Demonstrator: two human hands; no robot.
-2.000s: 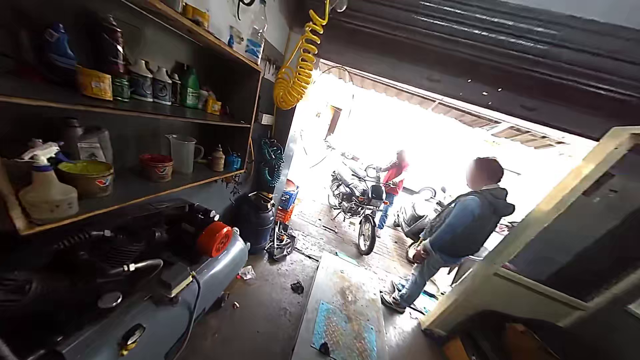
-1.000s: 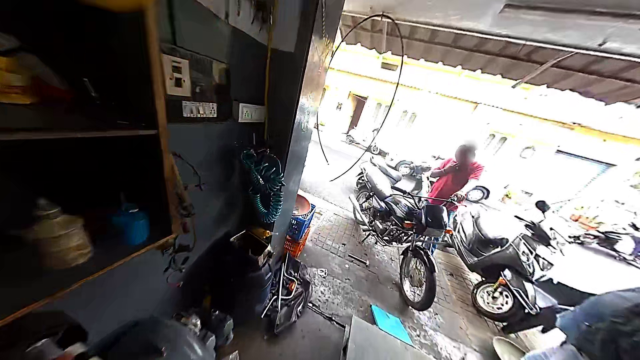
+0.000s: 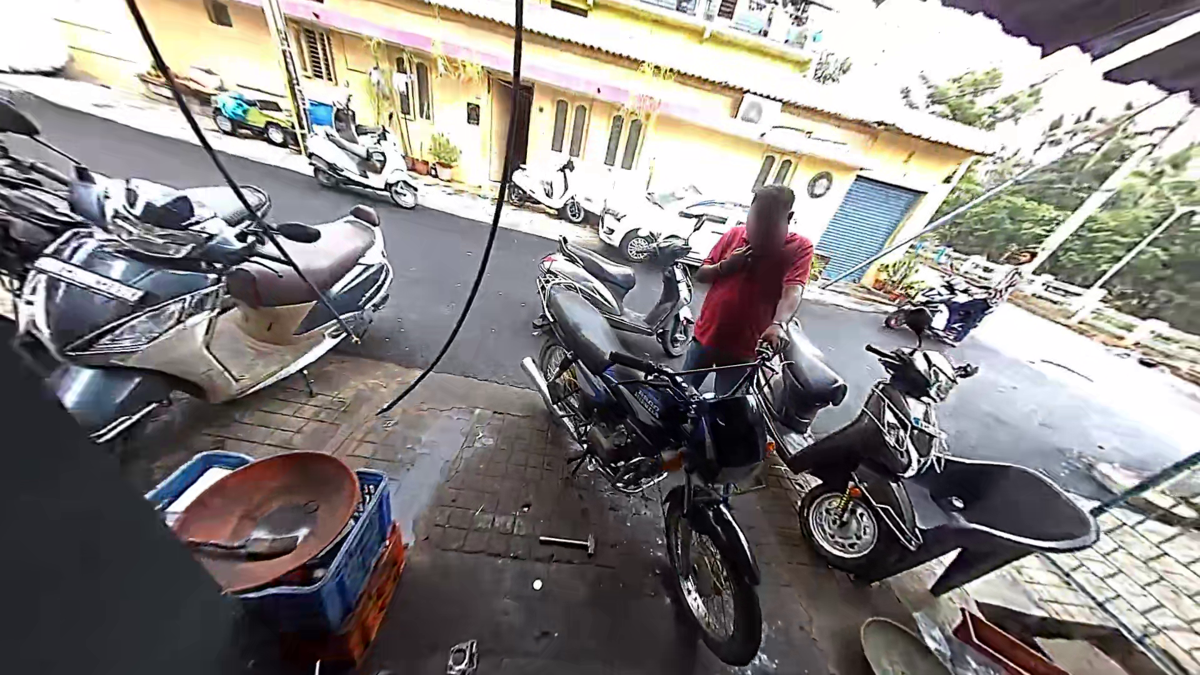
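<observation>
Neither my left hand nor my right hand shows in the head view. A dark motorcycle [image 3: 647, 422] stands on the paving in the middle, its front wheel toward me. Beside it a person in a red shirt [image 3: 757, 281] rests one hand at its handlebar and holds the other near the chest. A hammer [image 3: 567, 542] lies on the ground left of the front wheel. At the lower left a reddish-brown bowl [image 3: 319, 487] sits tilted on a blue plastic crate [image 3: 375, 525], which is stacked on an orange crate [image 3: 375, 600].
A grey scooter [image 3: 309, 262] is parked at the left. At the right stand another scooter [image 3: 891, 431] and a black tub [image 3: 1003, 497]. Dark cables [image 3: 497, 206] hang across the view. A small metal part [image 3: 462, 656] lies on the floor at the bottom edge.
The view has swung away from the shelves and compressor, out toward the street. The person in the blue top, seen earlier at the right, is out of view.
</observation>
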